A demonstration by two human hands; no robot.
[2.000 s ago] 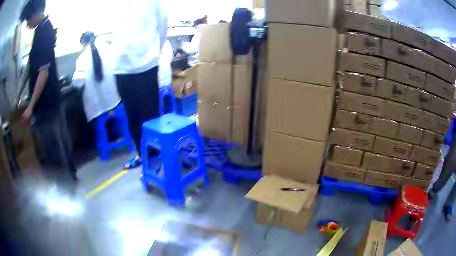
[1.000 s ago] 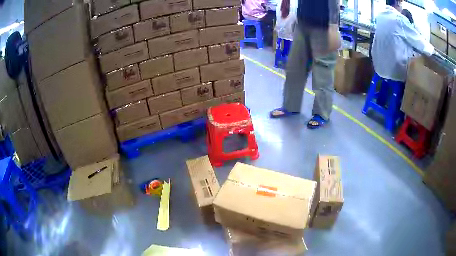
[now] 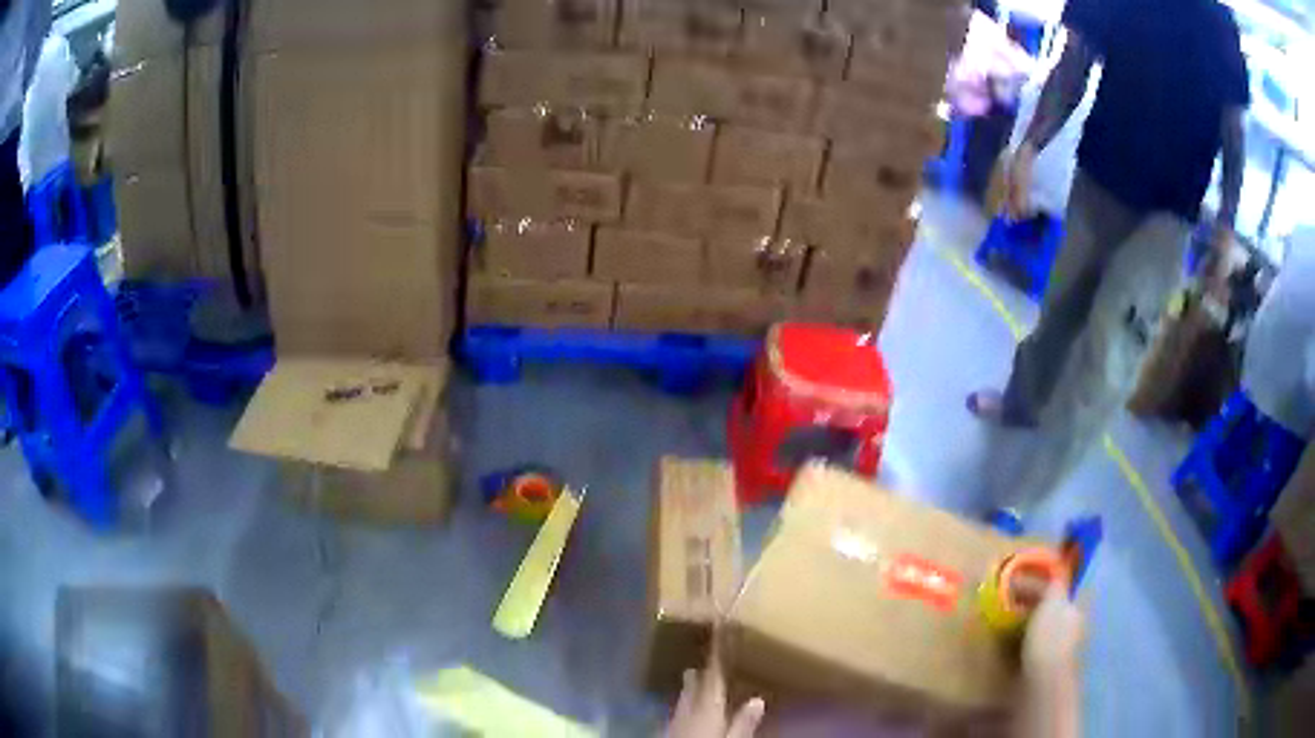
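Note:
A brown shipping carton [image 3: 851, 627] with a red-orange sticker [image 3: 920, 580] on its top lies at the lower right. My right hand [image 3: 1057, 649] is at the carton's right side, blurred, gripping a blue-and-orange tape gun [image 3: 1027, 580] with a yellowish roll over that end. My left hand [image 3: 710, 709] is at the carton's near left corner, cut off by the bottom edge; its fingers are apart and nothing shows in them. The carton's near side is partly hidden.
A narrow carton [image 3: 695, 555] stands left of the carton, a red stool [image 3: 815, 382] behind. A second tape gun [image 3: 522, 495] and yellow strip [image 3: 537, 570] lie on the floor. Stacked cartons [image 3: 635, 188] stand on a blue pallet [image 3: 606, 353]. A person [image 3: 1139, 159] stands at right.
The view has swung and moved closer to the carton. Both hands have come into view, the right with a tape gun. The person at the right now stands farther right of the stack.

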